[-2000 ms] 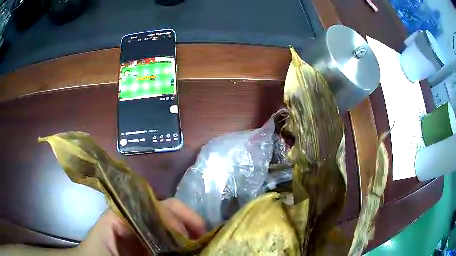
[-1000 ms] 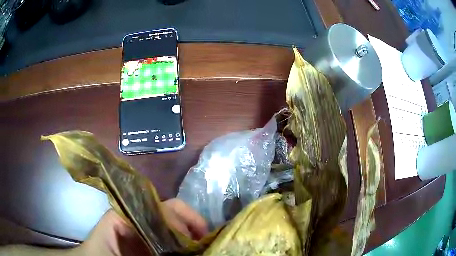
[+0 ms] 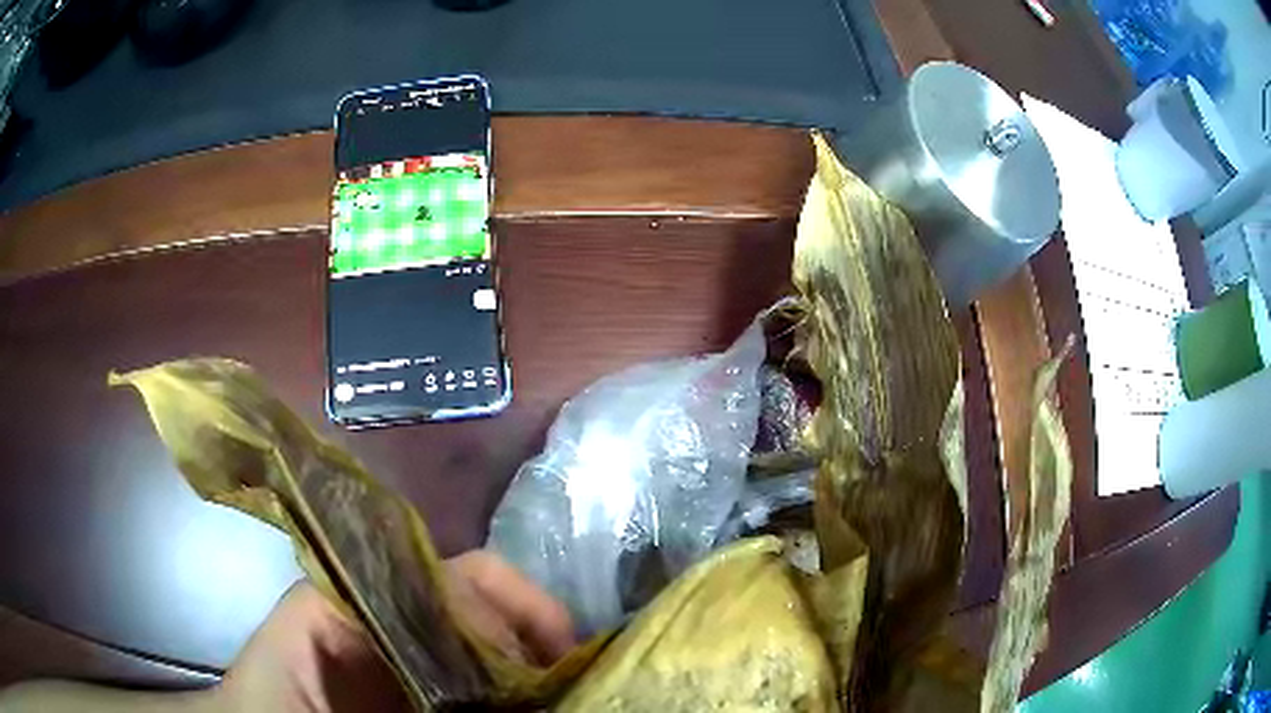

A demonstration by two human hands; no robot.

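A pale yellow sticky rice dumpling [image 3: 718,648] is at the bottom centre, cut off by the picture's edge. Brown-olive wrapping leaves [image 3: 885,376] stand up around it, one long flap to the left, one tall flap and a thin strip to the right. My left hand [image 3: 328,648] is at the lower left, its fingers closed on the leaf-wrapped dumpling, partly hidden behind the left flap. My right hand is not in view. A clear crumpled plastic bag [image 3: 627,460] lies on the table behind the dumpling, with dark pieces inside.
A smartphone [image 3: 416,327] showing a green video lies on the dark wooden table [image 3: 181,314]. A metal canister [image 3: 976,174] stands behind the tall leaf. Right of it are a white paper sheet [image 3: 1122,334] and white and green cylinders [image 3: 1221,341]. Dark objects are at top left.
The thin leaf strip at the right has shifted and tilted slightly. The phone's video picture has changed. My left hand holds the same place.
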